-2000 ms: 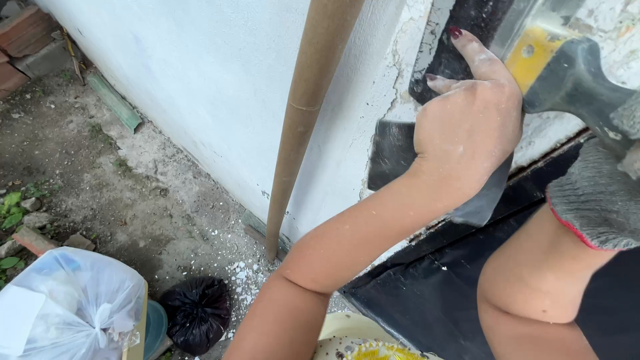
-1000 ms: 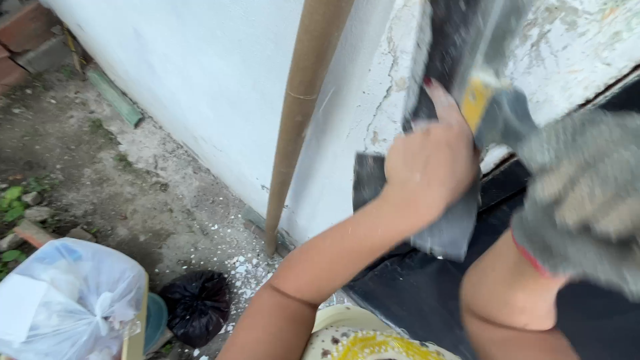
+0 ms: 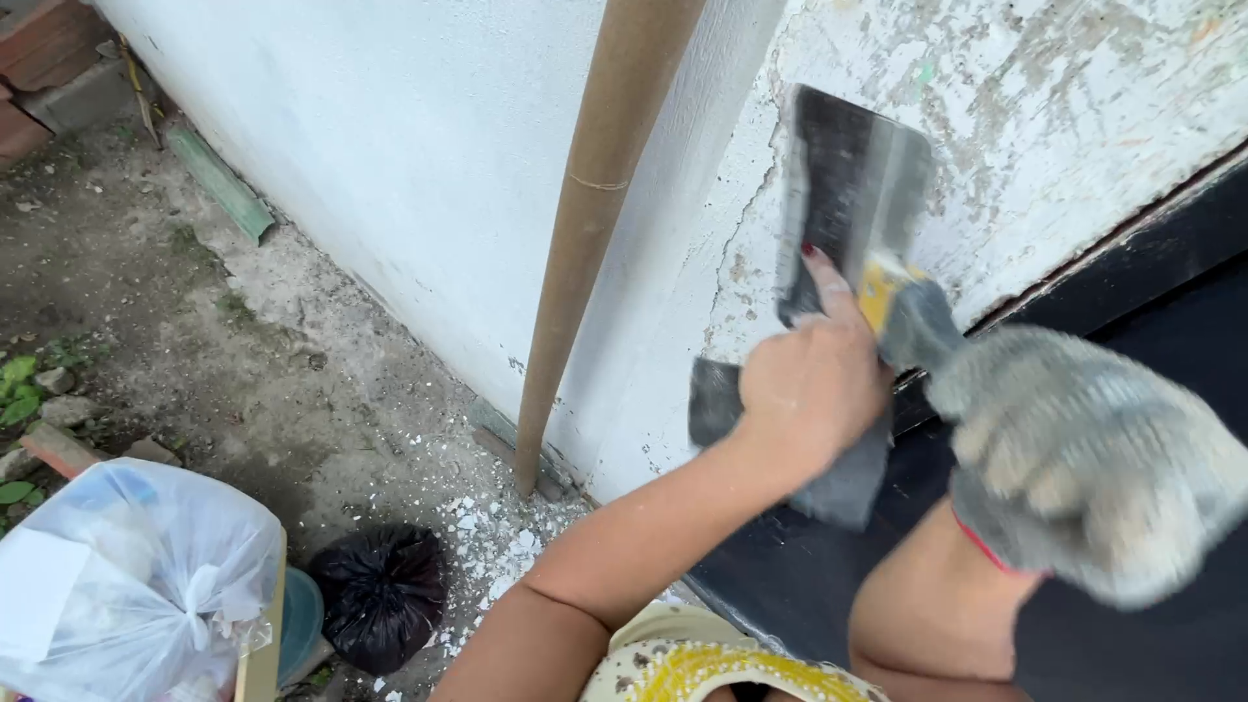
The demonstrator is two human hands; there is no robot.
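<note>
My right hand point(image 3: 1092, 458), in a grey knit glove, is closed around the dark handle of a wide putty knife point(image 3: 892, 195) with a yellow collar. Its metal blade lies near the flaking white wall point(image 3: 1033, 127). My bare left hand point(image 3: 819, 380) has its index finger stretched along the black strip beside the blade; the other fingers are curled on a dark, flat, flexible piece point(image 3: 717, 400), whose ends show on both sides of the hand. How the strip and that piece relate cannot be told.
A brown pole point(image 3: 595, 195) leans against the smooth white wall point(image 3: 390, 127). Paint flakes point(image 3: 487, 546) litter the ground near a black plastic bag point(image 3: 380, 595) and a filled white bag point(image 3: 146, 585). A black surface point(image 3: 809, 575) lies below my hands, and a green piece point(image 3: 222, 185) rests by the wall base.
Both hands and the putty knife first moved left and down along the wall. The blade is now over a different patch, with more of the flaking wall showing around it.
</note>
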